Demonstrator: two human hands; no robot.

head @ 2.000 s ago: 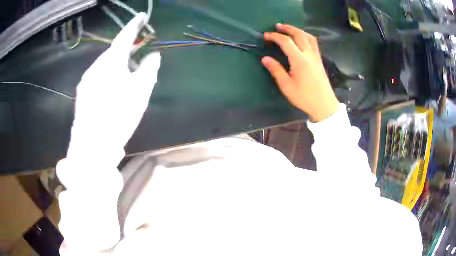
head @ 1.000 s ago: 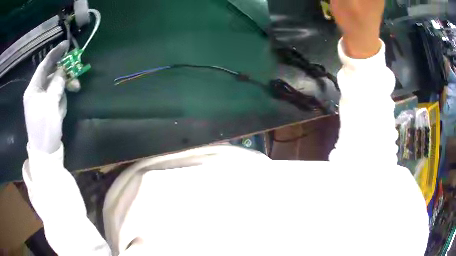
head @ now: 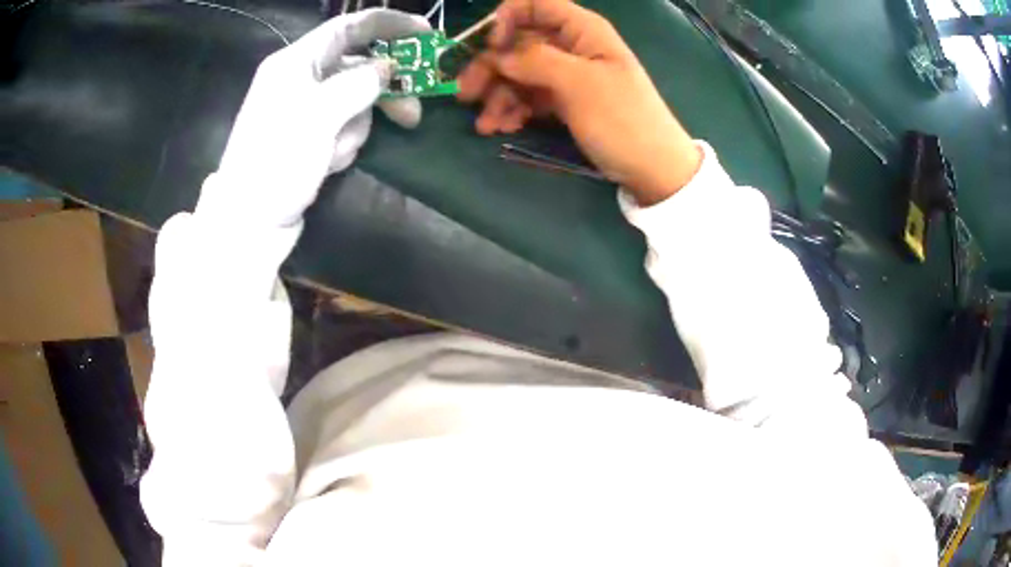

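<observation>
A small green circuit board (head: 424,63) is held at its left edge by my gloved left hand (head: 333,83), near the top of the picture. My bare right hand (head: 571,83) is at the board's right side, its fingers closed around a thin light lead (head: 475,30) that runs to the board. White lead wires rise from the board out of the picture. The split end of a power cord (head: 549,162) lies on the bench under my right wrist; part of it is hidden by my sleeve.
A black cord pile (head: 815,238) lies right of my right sleeve. A black block with a yellow patch (head: 918,199) stands further right. A thin solder wire (head: 238,13) runs across the upper left. A brown cardboard box (head: 55,277) is at lower left, below the bench edge.
My view has turned, so the bench looks tilted. My right hand has come back from the upper right to the board and taken hold of a lead. My left hand still holds the board.
</observation>
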